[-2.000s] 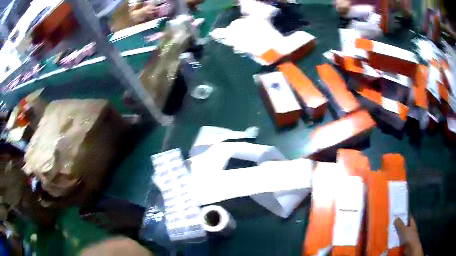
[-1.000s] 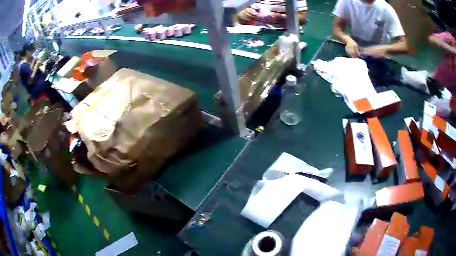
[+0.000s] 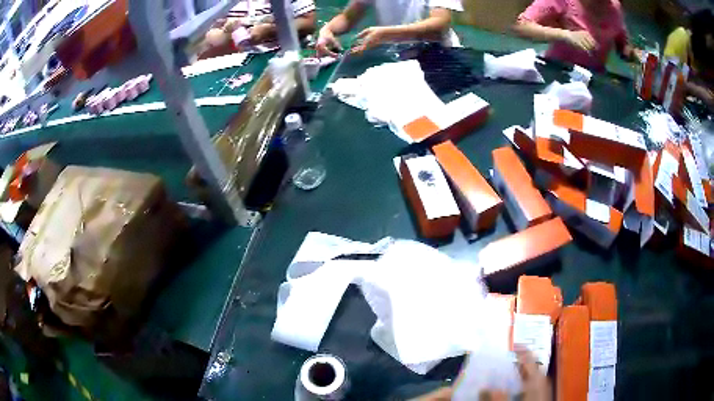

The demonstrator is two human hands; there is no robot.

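Note:
My left hand (image 3: 435,394) is blurred and mostly cut off by the bottom edge, at a blurred white label strip (image 3: 487,373) that it seems to hold. My right hand (image 3: 534,382) is blurred at the strip's right side, over the lower part of an orange blank; its grip is unclear. Flat orange blanks with white panels (image 3: 571,345) lie in two groups at the bottom right, their lower ends cut off. The label roll (image 3: 322,376) stands at the bottom, its dark core up. White backing paper (image 3: 423,301) curls between the roll and the blanks.
Erected orange cartons (image 3: 467,186) lie beyond the blanks, with more piled at right. A clear bottle (image 3: 305,160) stands near a metal post (image 3: 184,117). A bulky brown carton (image 3: 98,243) is at left. White bags (image 3: 399,94) lie farther back. Several people work at the far side.
The view has swung left and back right. The label strip that lay beside the roll two seconds ago is gone from there. Both hands now show at the bottom around a white strip.

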